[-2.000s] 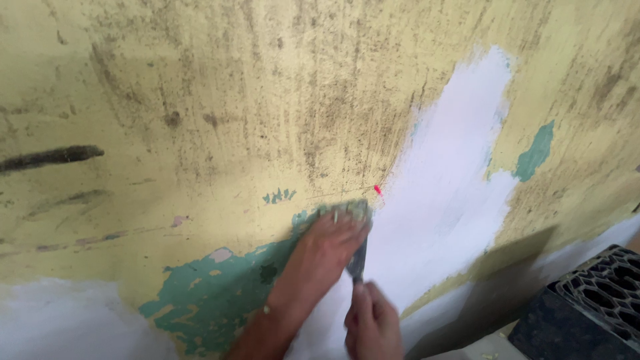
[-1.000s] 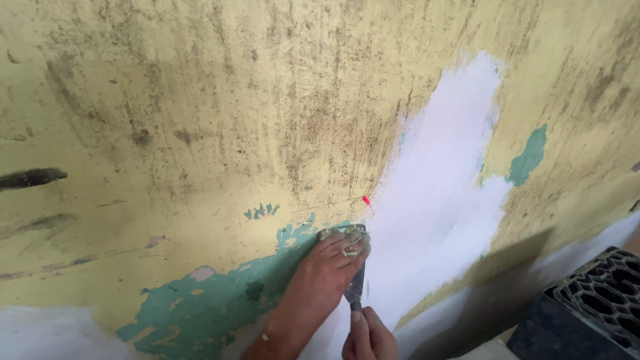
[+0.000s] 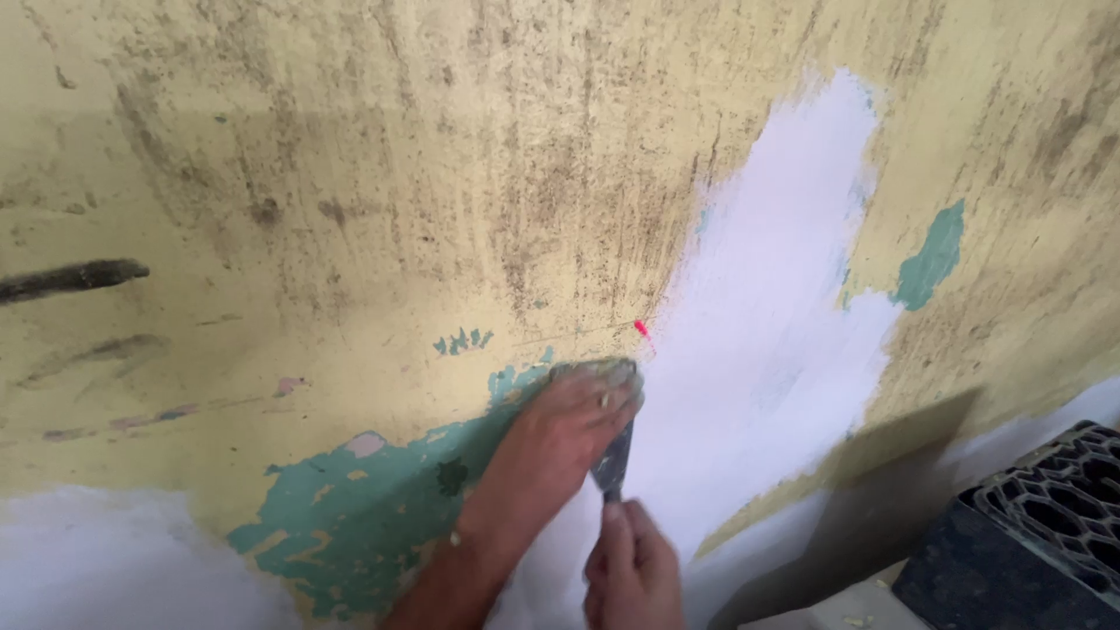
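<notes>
My right hand (image 3: pixel 634 564) is closed around the handle of a putty knife (image 3: pixel 615 459), whose wide metal blade points up and lies against the wall. My left hand (image 3: pixel 569 420) rests with its fingers over the blade near its top edge, pressing it to the wall; flakes of paint cling to the fingers. Around the blade is yellow painted wall (image 3: pixel 420 367) with dark stains. Left of the blade an area of green underlayer (image 3: pixel 350 499) shows, and on the right lies a white patch (image 3: pixel 752 350). A small red mark (image 3: pixel 641 329) sits just above the blade.
A dark plastic crate (image 3: pixel 971 551) with a honeycomb lattice top stands at the lower right, beside a pale surface (image 3: pixel 840 612) with crumbs on it. Another white patch (image 3: pixel 105 560) covers the lower left of the wall. A smaller green patch (image 3: pixel 932 258) shows at the right.
Both hands stay on the putty knife, with its blade against the same part of the wall. The paint flakes on my left fingers look fewer than one second ago.
</notes>
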